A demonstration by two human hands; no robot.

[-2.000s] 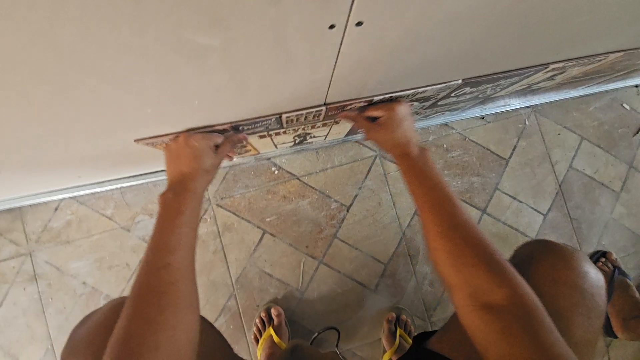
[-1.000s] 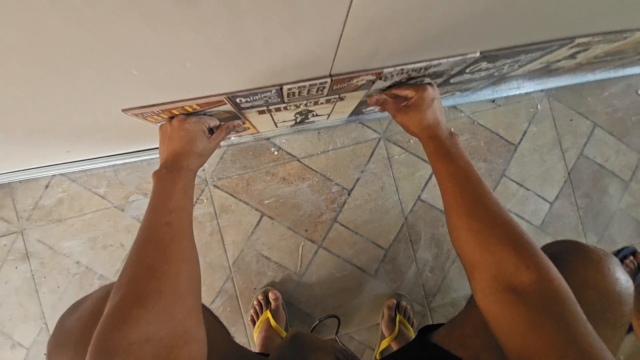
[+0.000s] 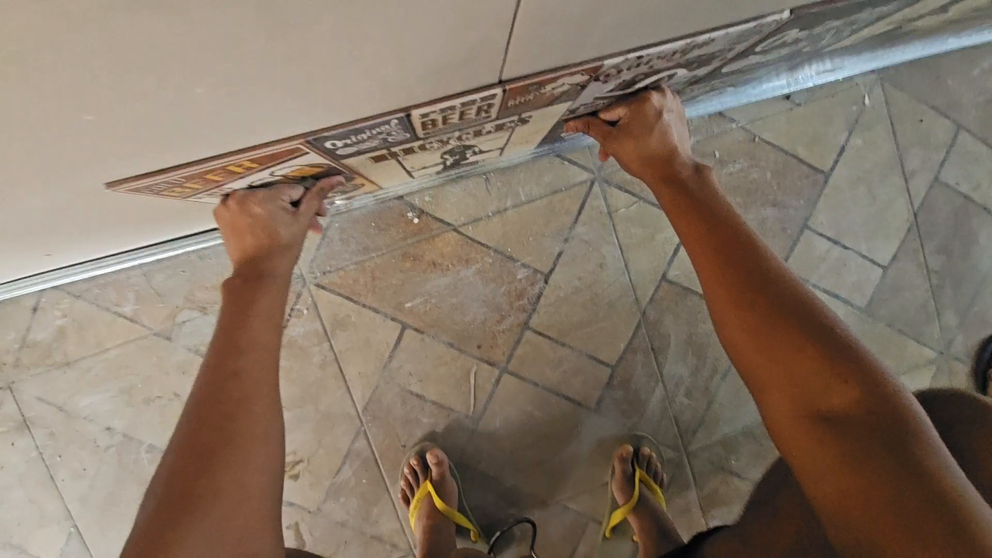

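Observation:
A long printed decorative panel (image 3: pixel 457 155) with vintage-sign pictures lies against the lower part of a pale wall board (image 3: pixel 256 77), just above a metal floor track (image 3: pixel 116 263). My left hand (image 3: pixel 271 217) is at the panel's lower left part, thumb out to the right and fingers curled, their tips hidden. Farther right, my right hand (image 3: pixel 635 132) touches the panel's face near its lower edge, fingers bent and partly out of sight. Whether either hand grips the edge or only presses on it, I cannot tell.
Dusty stone-patterned floor tiles (image 3: pixel 449 287) spread below the wall. My feet in yellow-strapped flip-flops (image 3: pixel 442 504) stand at the bottom, with a thin dark loop (image 3: pixel 515 527) between them. Another sandal (image 3: pixel 983 364) shows at the right edge. A seam divides the wall boards.
Since the earliest frame, my left hand has come lower on the panel, and more of the panel's printed left end shows. Both hands remain at the panel.

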